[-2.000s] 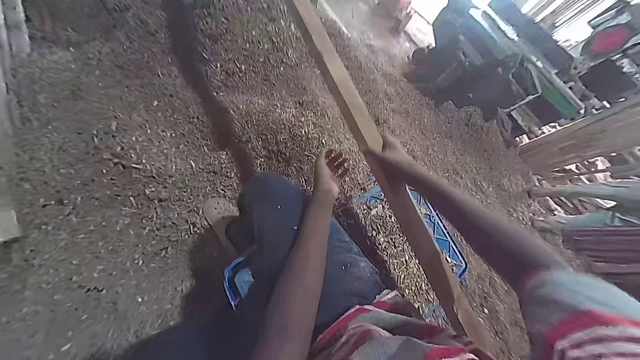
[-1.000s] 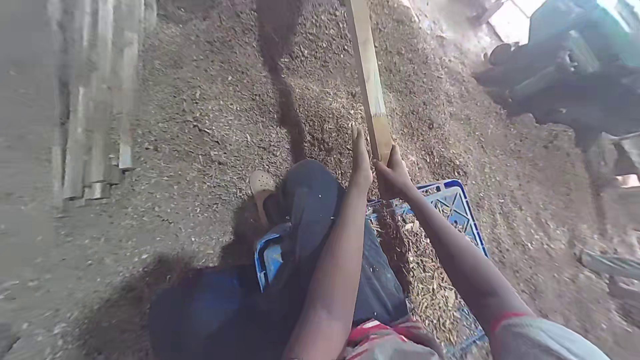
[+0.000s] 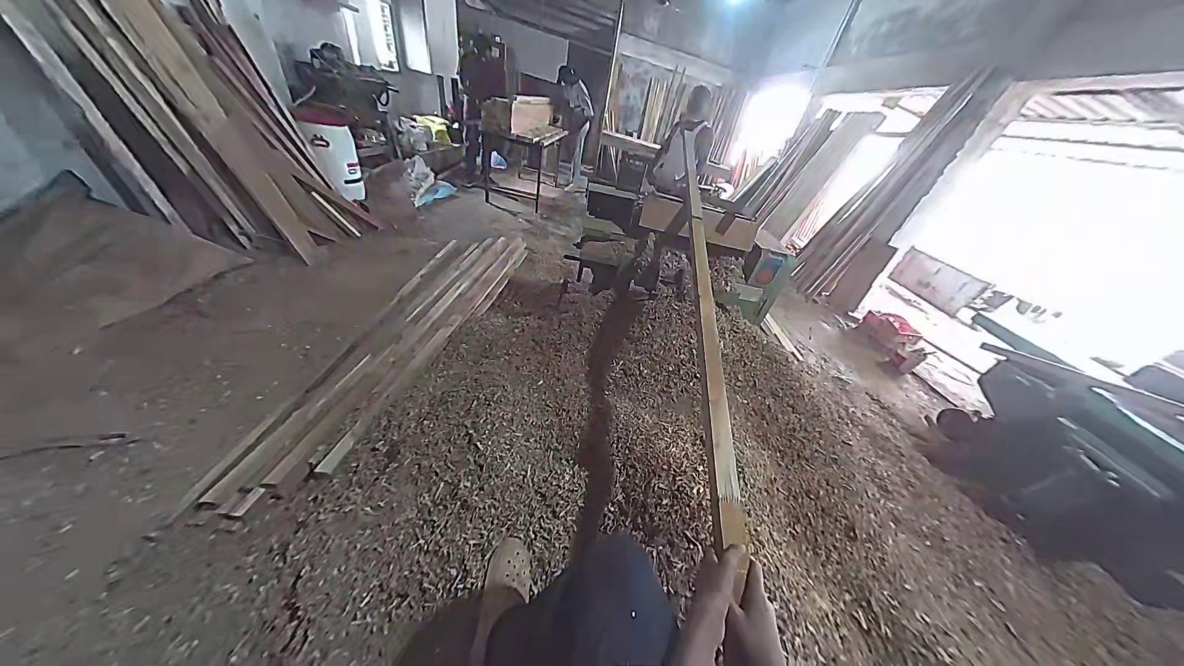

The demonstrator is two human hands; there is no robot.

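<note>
A long, narrow wooden board (image 3: pixel 708 347) stretches away from me, its near end between my two hands at the lower right. My left hand (image 3: pixel 710 592) is closed around the board's left side, and my right hand (image 3: pixel 754 620) grips it from the right, close against the left. The far end of the board reaches a green woodworking machine (image 3: pixel 763 277), where a person (image 3: pixel 689 148) stands behind it. A finger-jointed seam shows on the board just ahead of my hands.
Several long boards (image 3: pixel 370 379) lie on the floor to the left. Wood shavings (image 3: pixel 518 407) cover the ground. Planks (image 3: pixel 176 120) lean on the left wall. A dark green machine (image 3: pixel 1082 453) stands at the right. Two people work near a table (image 3: pixel 527 139) at the back.
The view has tilted up to the far machine. My left hand, apart from the board two seconds ago, is now on it beside my right hand. The blue crate seen earlier is out of view.
</note>
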